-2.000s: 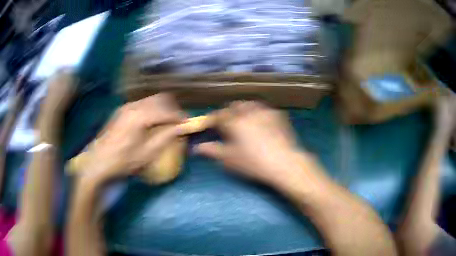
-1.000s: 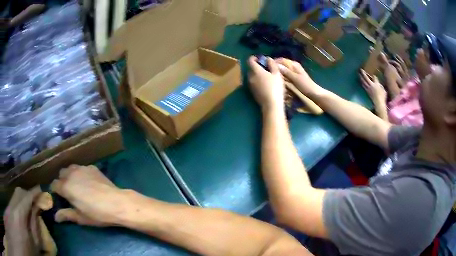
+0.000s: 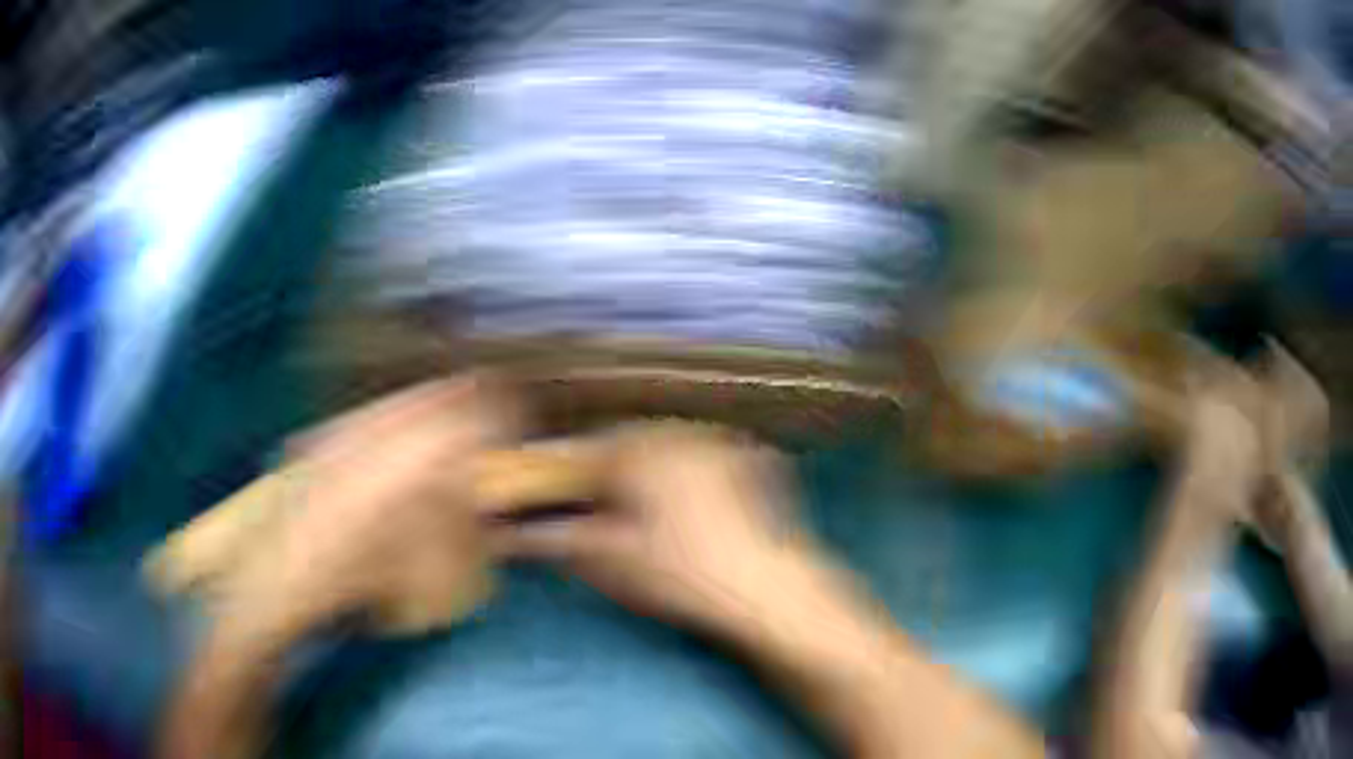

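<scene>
The frame is strongly blurred. My left hand [image 3: 364,512] is closed on a yellow cloth [image 3: 223,541], which shows at its left, below it and between the two hands. My right hand [image 3: 690,512] is close to the right of my left hand, with its fingers at the cloth. A small dark unit [image 3: 557,512] shows between the hands at my right fingers and thumb; its shape is blurred and partly hidden. Both hands are just in front of the tray carton.
A tray carton [image 3: 712,396] filled with clear bags [image 3: 668,193] stands ahead. An open mailer box [image 3: 965,445] holds a light-blue card [image 3: 1054,389] at right. A neighbour's hands [image 3: 1224,430] are beside it. A white board [image 3: 208,163] and blue cloth [image 3: 67,386] lie left.
The view has swung back from the right-hand neighbour to the tray carton and both my hands. Compared with two seconds ago, a blue cloth shows at left and the neighbour's hands are nearer the mailer box.
</scene>
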